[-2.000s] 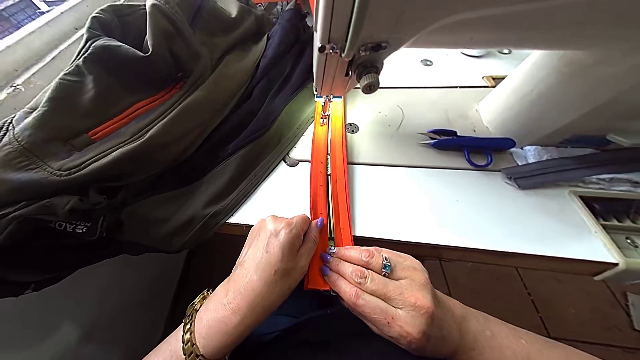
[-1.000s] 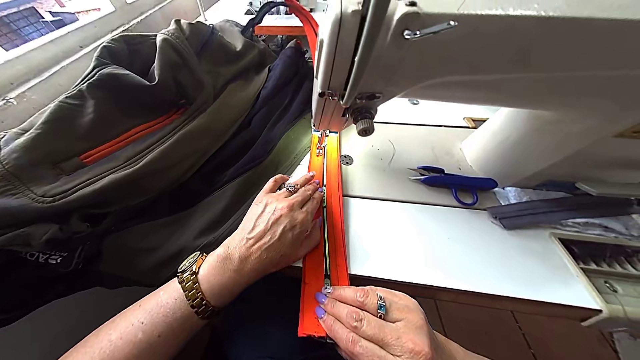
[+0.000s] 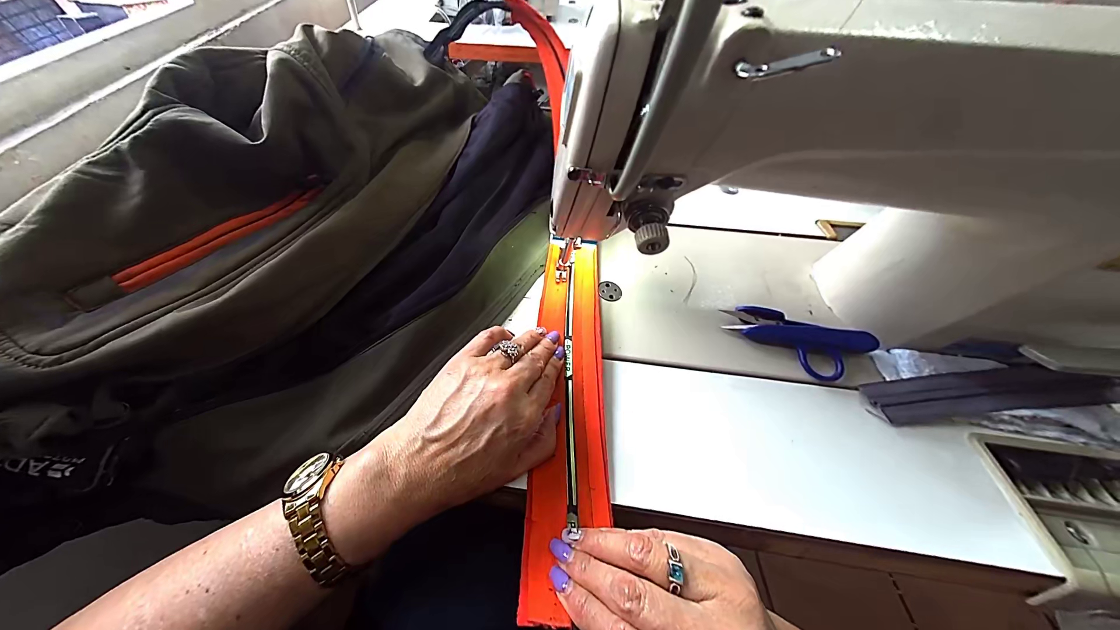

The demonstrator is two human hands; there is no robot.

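An orange fabric strip (image 3: 588,394) with a narrow dark printed tape (image 3: 570,420) along its middle runs under the presser foot (image 3: 564,262) of a sewing machine (image 3: 840,114). My left hand (image 3: 481,411), with a ring and a gold watch on the wrist, lies flat on the strip's left side, fingertips beside the tape. Nearer me, my right hand (image 3: 656,582) pinches the tape's lower part against the strip between thumb and fingers, just off the table's front edge. The thumb is mostly hidden beneath.
A dark olive jacket (image 3: 227,192) with an orange-trimmed pocket is heaped on the left, against the strip. Blue thread snips (image 3: 796,337) lie right of the needle area. Beyond them are a folded dark fabric strip (image 3: 989,392) and a tray (image 3: 1041,490) at the table's right edge.
My left hand has moved from beside my right hand up along the strip toward the presser foot, and now lies flat. The view has shifted, showing more of the machine.
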